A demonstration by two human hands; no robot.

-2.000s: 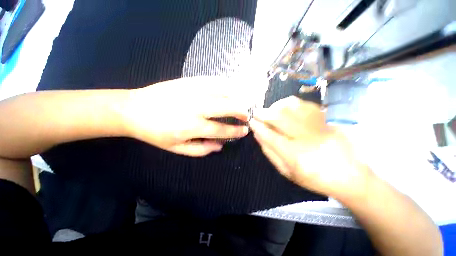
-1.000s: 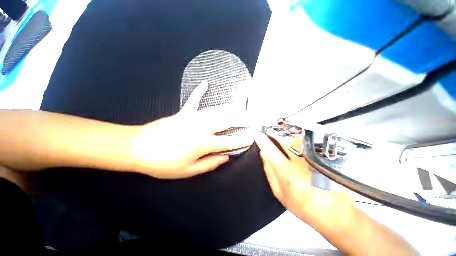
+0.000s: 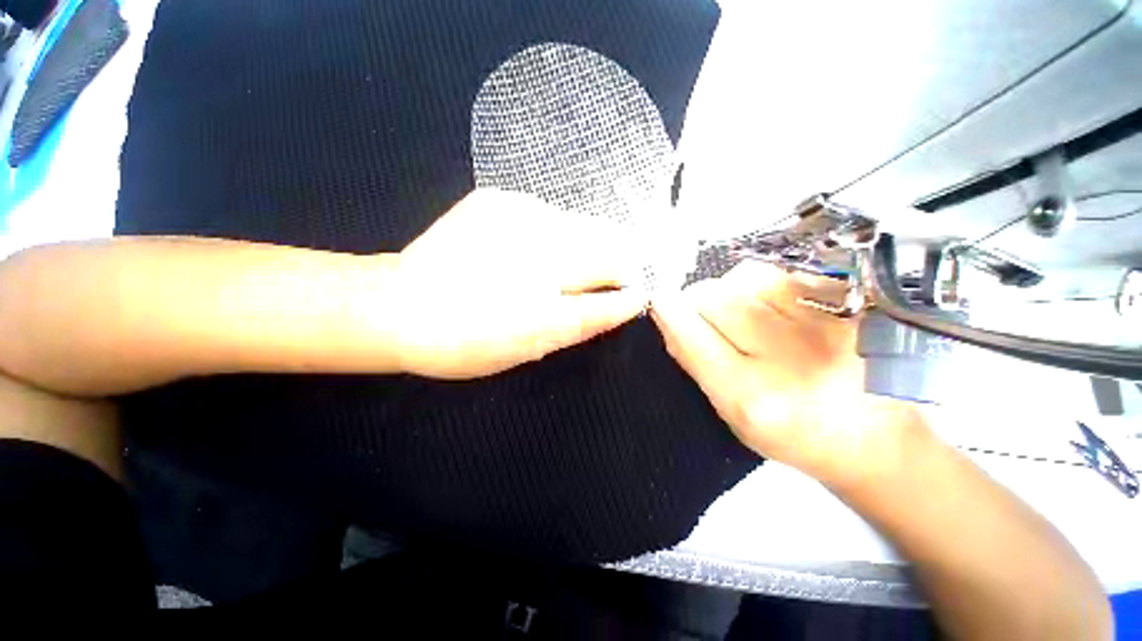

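A grey checked oval elbow patch (image 3: 564, 119) lies on a large flat black ribbed knit panel (image 3: 288, 125). My left hand (image 3: 526, 294) lies over the patch's lower part, fingers together and pointing right. My right hand (image 3: 776, 351) is beside the presser foot (image 3: 858, 282), its fingertips meeting my left fingertips at the patch's edge. The fingertips pinch the edge there, but the exact grip is overexposed and partly hidden. The sewing machine head (image 3: 952, 100) stands above and right of my right hand.
Dark checked spare patches (image 3: 69, 82) lie at the upper left on a blue-and-white surface. Thread snips (image 3: 1105, 460) lie at the far right of the white table (image 3: 802, 520). A measuring scale runs along its front edge. Dark cloth is below.
The camera view has shifted, and the machine head now fills less of it. My left thumb, spread over the patch a second ago, is now tucked in. Both hands remain together near the presser foot.
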